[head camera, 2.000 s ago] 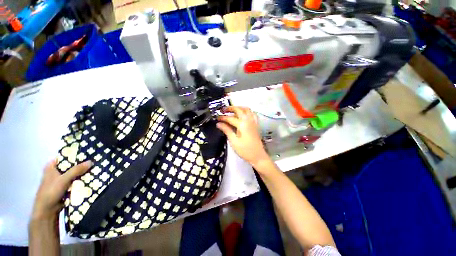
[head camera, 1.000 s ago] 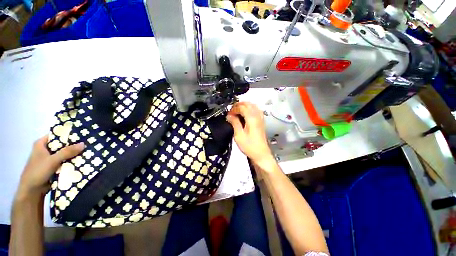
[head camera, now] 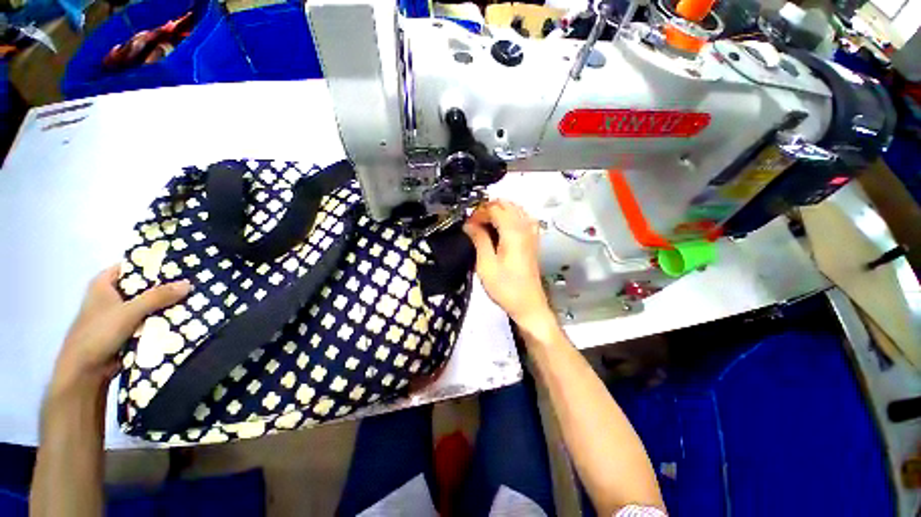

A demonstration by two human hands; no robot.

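Observation:
The navy-black bag body (head camera: 333, 333) with cream lattice print lies on the white table, its upper right edge under the head of the sewing machine (head camera: 475, 91). Black straps (head camera: 242, 348) lie across the print. My left hand (head camera: 111, 313) grips the bag's left edge, thumb on top, fingers hidden beneath. My right hand (head camera: 507, 247) is beside the presser foot and needle area (head camera: 439, 217), fingertips pinching the black edge of the bag near the foot. The needle itself is too small to make out.
An orange band (head camera: 631, 207) and green tube (head camera: 687, 259) are on the machine column at right. Blue bins stand at the back left (head camera: 151, 61) and below right (head camera: 798, 424). Brown cardboard (head camera: 858, 273) lies at the right. An orange thread cone (head camera: 687, 38) stands behind the machine.
The camera view has shifted and moved closer to the machine. My right fingers have moved slightly down from the metal parts to the bag's black edge. My left hand keeps its hold.

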